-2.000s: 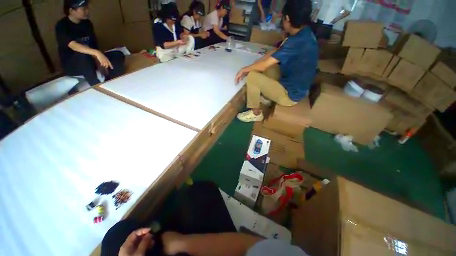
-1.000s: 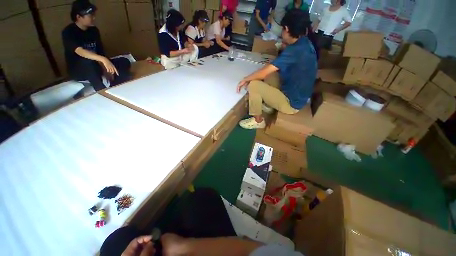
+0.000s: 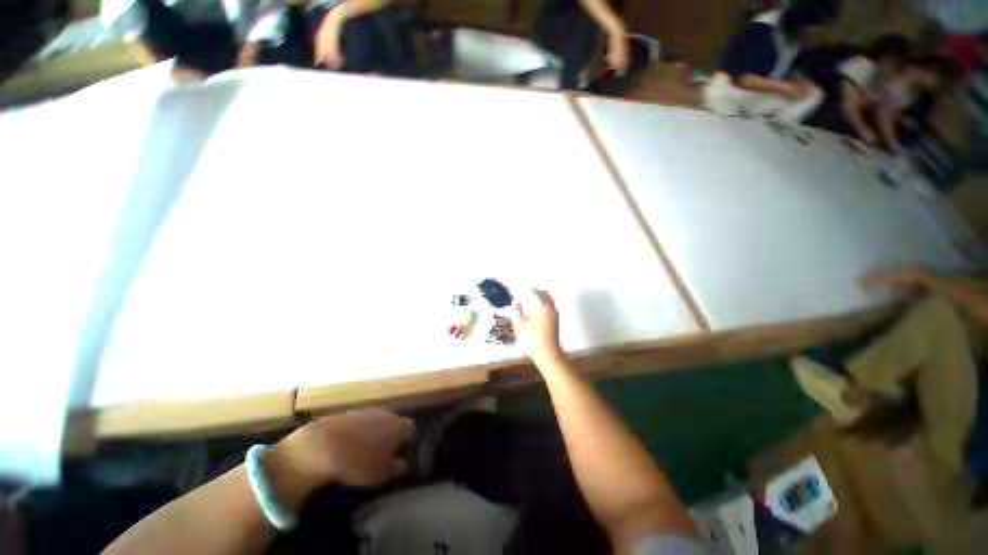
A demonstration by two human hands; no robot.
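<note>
A dark pile of small parts [image 3: 495,293] lies on the white-covered table [image 3: 325,239]. A brown-orange pile [image 3: 501,331] lies just nearer the edge. A small black-and-white piece [image 3: 460,300], a yellow-green piece [image 3: 468,320] and a red-pink piece [image 3: 457,332] lie to their left. My right hand [image 3: 536,323] is over the table at the right side of the piles, its fingertips by them; whether it holds anything cannot be told. My left hand [image 3: 368,444], with a pale bracelet on the wrist, is curled above my lap; its fingertips are hidden.
The table's wooden edge [image 3: 401,392] runs between my lap and the piles. Several people sit along the far side, cut off by the top edge. A person's blurred hand [image 3: 894,282] and bent leg are at the right. A printed box [image 3: 802,493] stands at the lower right.
The view has swung left and down, so the piles are now near the middle. My hands were together over my lap; my right hand has moved out to the piles, my left stays by my lap.
</note>
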